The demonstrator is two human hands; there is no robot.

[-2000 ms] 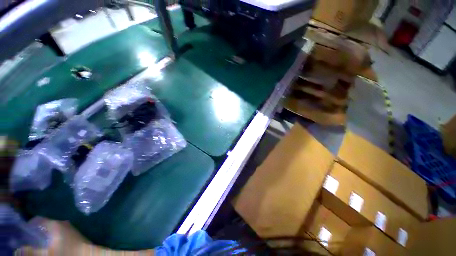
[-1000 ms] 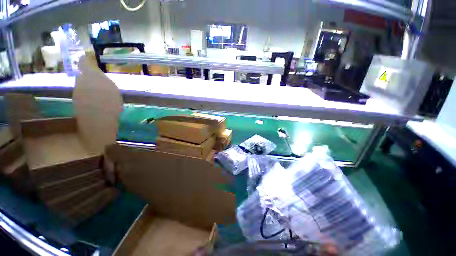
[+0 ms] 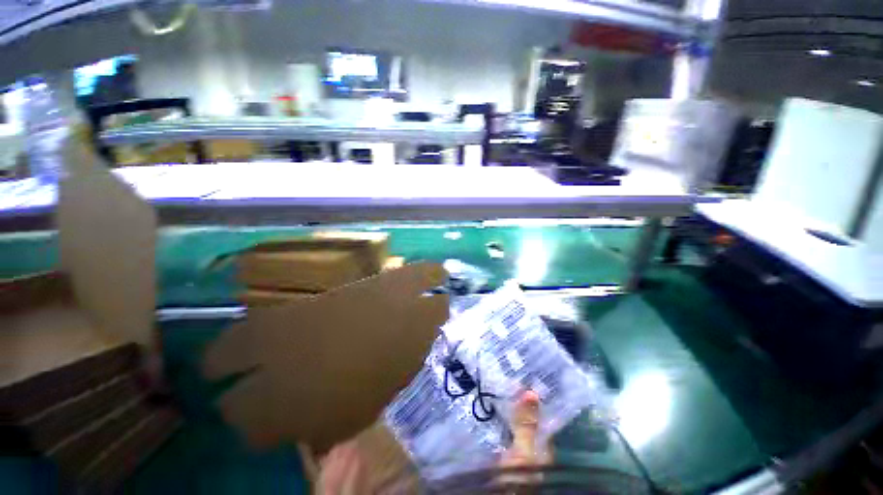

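Note:
An open brown mailer box is in front of me, its lid with rounded flaps upright and tilted. My left hand, blurred and cut off by the bottom edge, grips its low front part. My right hand, thumb up, holds a clear air-column bag just right of the box. A thin black cable shows on the bag; its lower part is hidden or blurred.
Open mailer boxes are nested in a leaning stack at left. Closed brown boxes lie behind the lid on the green conveyor. A white shelf runs across behind. A white-topped machine stands at right.
The scene has shifted left as my view turned. The open mailer box is tilted more and nearer the clear bag. Both hands show more clearly, the right thumb on the bag.

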